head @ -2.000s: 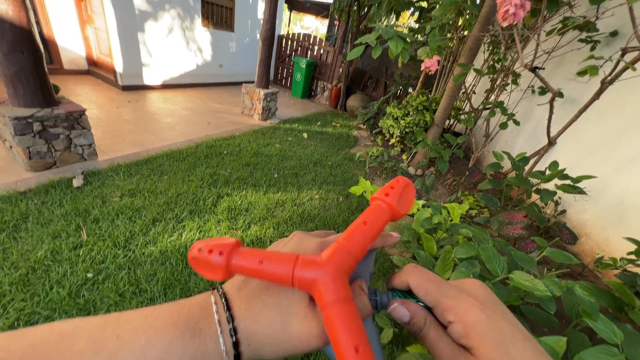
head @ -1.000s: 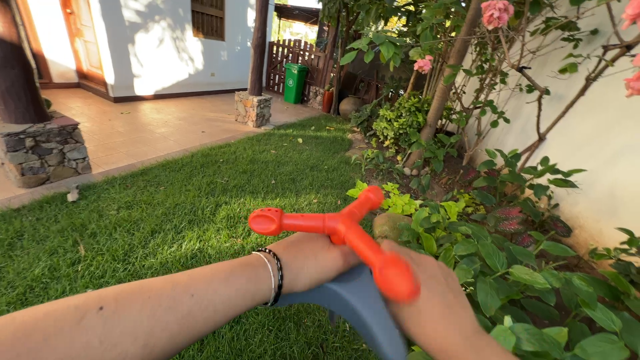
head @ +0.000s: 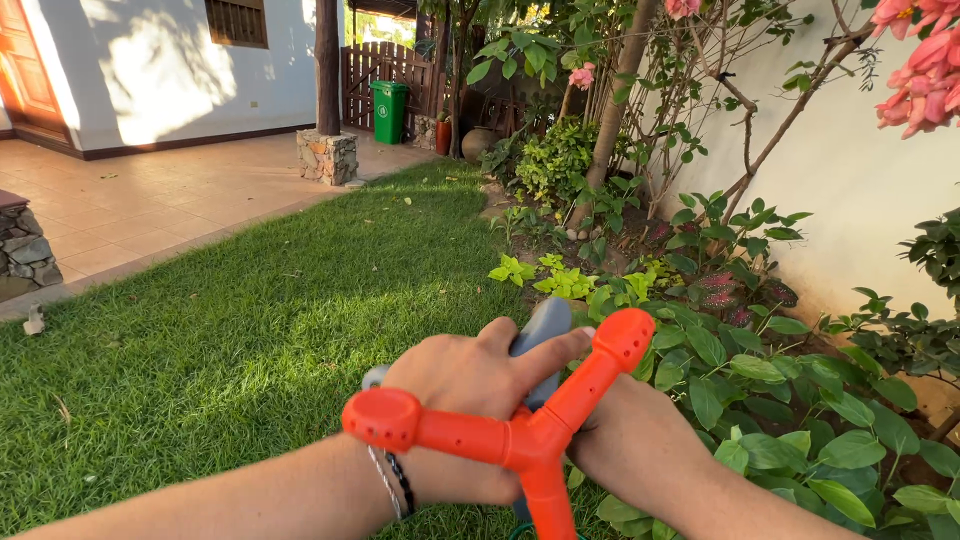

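Observation:
An orange three-armed rotary sprinkler head (head: 534, 444) with small holes in its arms is nearest the camera, over my hands. Behind it a grey plastic sprinkler base (head: 546, 341) shows between my hands. My left hand (head: 457, 382), with two bracelets at the wrist, is closed around the grey base, index finger stretched along it toward the right arm of the head. My right hand (head: 634, 427) is on the right side, its fingers mostly hidden behind the orange arm and the base. A bit of green hose (head: 523, 531) shows at the bottom edge.
Grass lawn (head: 300, 322) lies below and ahead. Leafy plants (head: 787, 420) line the right by a pale wall (head: 862, 225). Stone-based posts, one near a tiled patio (head: 165, 195), stand left. A green bin (head: 388, 112) is by a wooden gate (head: 360, 82) at the back.
The orange head has turned relative to the hands. The right hand was at a hose end beneath the head two seconds ago; now it is beside the grey base.

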